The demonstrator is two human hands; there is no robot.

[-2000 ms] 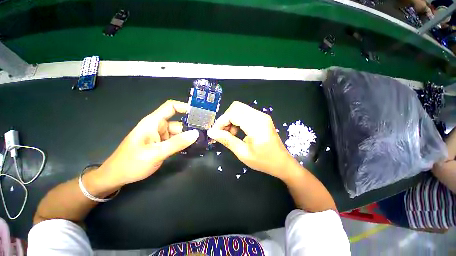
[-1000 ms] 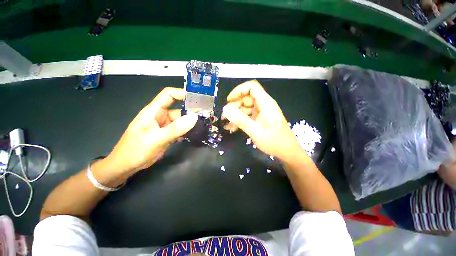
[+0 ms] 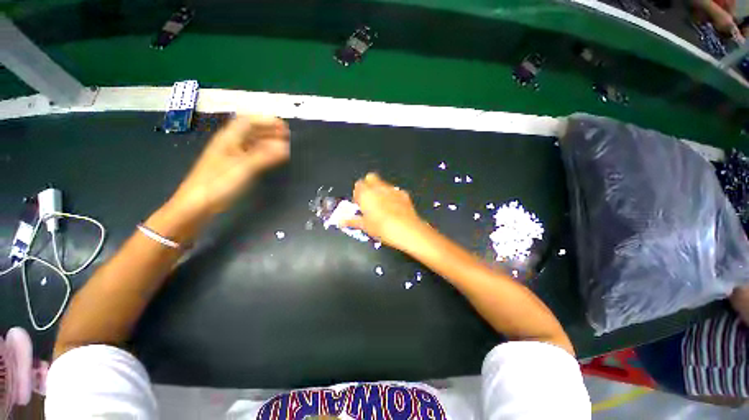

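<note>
My right hand (image 3: pixel 382 212) is at the middle of the black mat, its thumb and fingertips on the right side of a small unit (image 3: pixel 345 220) with a whitish face and a dark, partly clear left end. The unit is blurred and I cannot tell its details. My left hand (image 3: pixel 246 156) is raised near the white rail, blurred, with curled fingers; no object shows in it. Small white parts (image 3: pixel 408 285) lie scattered around my right hand, and a heap of them (image 3: pixel 516 232) lies to its right.
A blue board with white dots (image 3: pixel 181 107) rests against the white rail (image 3: pixel 369 112). Dark units, one of them (image 3: pixel 356 47) at centre, sit on the green belt. A large plastic bag (image 3: pixel 657 221) is at right, a looped white cable (image 3: pixel 103 238) at left. Another person's striped clothing (image 3: pixel 714 353) shows lower right.
The blue-and-silver unit has left my left hand, which has moved up and left. My right hand has moved down onto a whitish unit. A dark unit now shows at the belt's centre.
</note>
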